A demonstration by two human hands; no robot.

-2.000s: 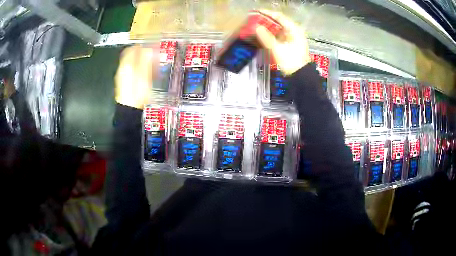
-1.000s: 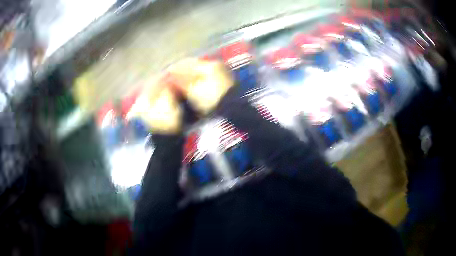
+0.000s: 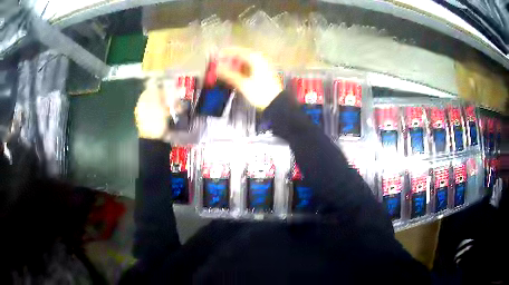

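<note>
A large clear blister tray (image 3: 237, 215) with two rows of pockets lies in front of me, most pockets in view filled with red-topped, dark-blue units. My right hand (image 3: 254, 77), blurred, grips the red top of a product unit (image 3: 214, 101), held tilted over the upper row, left of the middle. My left hand (image 3: 150, 111) is at the tray's upper left corner, beside a seated unit (image 3: 185, 89). Something pale and clear shows by its fingers; blur hides whether it is held. My right forearm covers part of the lower row.
Clear plastic inserts (image 3: 262, 25) lie heaped behind the tray on a tan cardboard sheet (image 3: 167, 50). Filled trays overlap at right (image 3: 430, 218). The dark-green bench (image 3: 100, 133) shows at left. A raised shelf edge (image 3: 357, 8) runs across the top. Brown cardboard (image 3: 418, 244) shows at lower right.
The view was blurred and turned, with my hands close together; it is now steadier and they are apart. Compared with the oldest frame, my right hand and its unit are further left.
</note>
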